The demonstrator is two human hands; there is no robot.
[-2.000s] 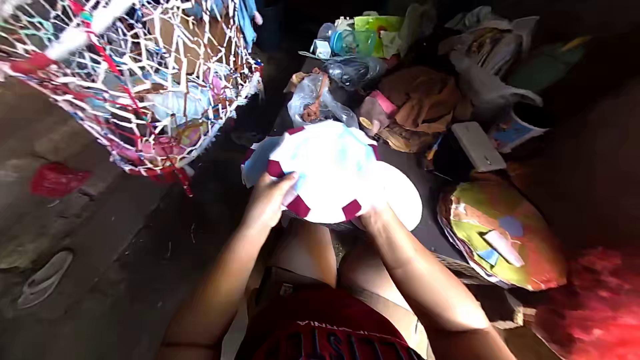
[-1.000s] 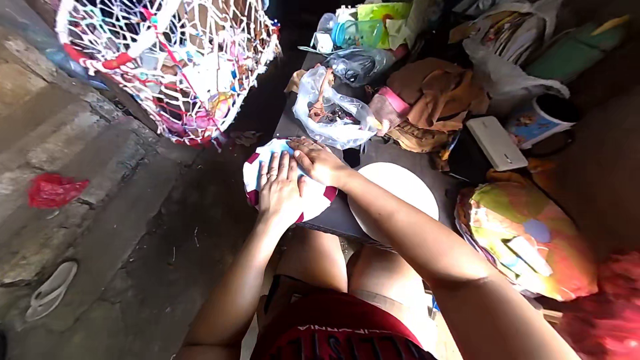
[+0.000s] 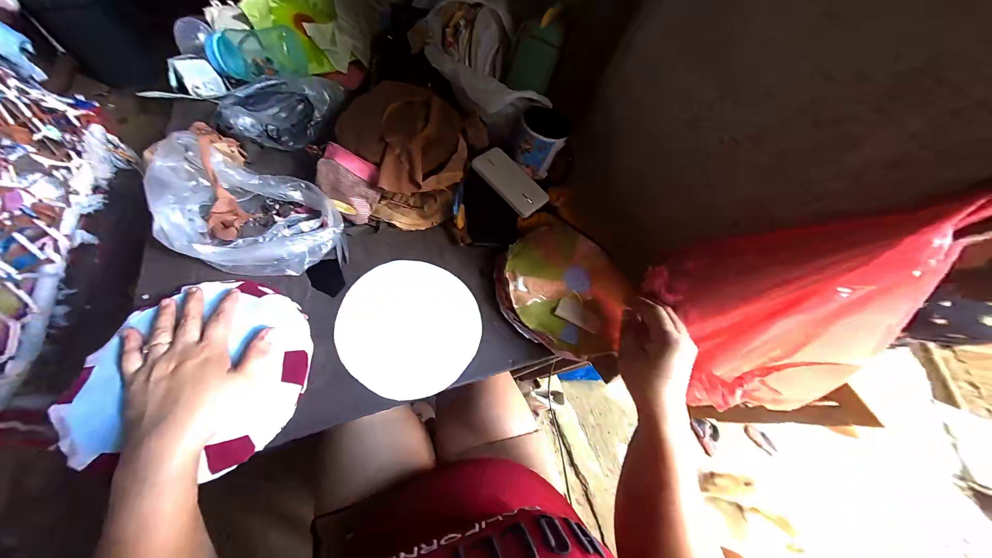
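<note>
My left hand (image 3: 182, 372) lies flat, fingers spread, on a round white fabric piece with dark red patches and a light blue part (image 3: 267, 380), at the left of the dark tabletop. Beside it lies a plain white disc (image 3: 408, 330). To the right, my right hand (image 3: 655, 341) is at the edge of a stack of round multicoloured fabric pieces (image 3: 558, 287), near a red plastic bag (image 3: 814, 294). The fingertips of that hand are partly hidden in shadow, so its hold is unclear.
A clear plastic bag with scraps (image 3: 232, 209), brown cloth pieces (image 3: 411, 147), a white power bank (image 3: 510, 182) and a printed cup (image 3: 539, 143) stand along the back. A plastic jar (image 3: 260, 53) lies at the back left. A net of knotted strips (image 3: 46, 217) hangs at the left edge.
My right hand has left the patched white piece and moved right to the multicoloured stack. My left hand stays on the patched piece. The view has turned right, showing the red bag.
</note>
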